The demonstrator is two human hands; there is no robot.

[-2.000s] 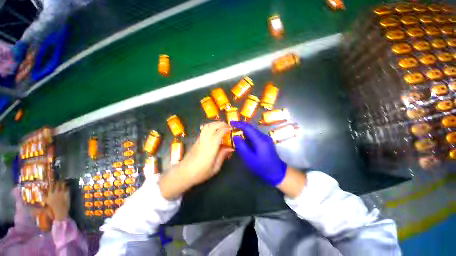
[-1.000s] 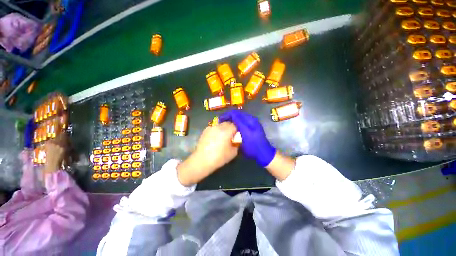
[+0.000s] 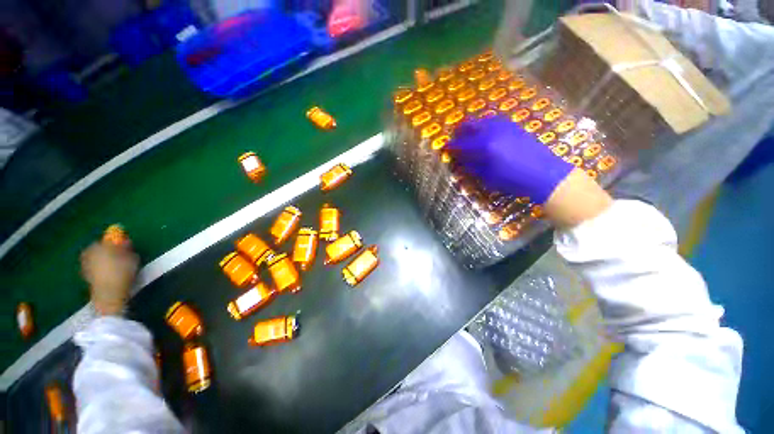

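My left hand (image 3: 110,269), bare and blurred, is over the green conveyor at the left, its fingers on an orange component (image 3: 114,235) that shows at the fingertips. My right hand (image 3: 509,159), in a purple-blue glove, is on top of the stacked filled trays (image 3: 454,212). Its fingertips point down among the upright orange components; whether they hold one is hidden. Loose orange components (image 3: 283,273) lie in a cluster on the dark bench (image 3: 407,288) between my hands, some with white labels.
The green conveyor (image 3: 195,199) with a white rail (image 3: 229,222) carries a few orange components. A blue bin (image 3: 250,51) stands across it. A tan cardboard box (image 3: 641,63) is beyond the stack. Crinkled clear trays (image 3: 535,322) are below the bench edge. A white sleeve (image 3: 721,38) shows at top right.
My hands were together over the bench; now they are apart, the left over the conveyor, the right on the tray stack. The view has turned right; the flat tray at left is out of view.
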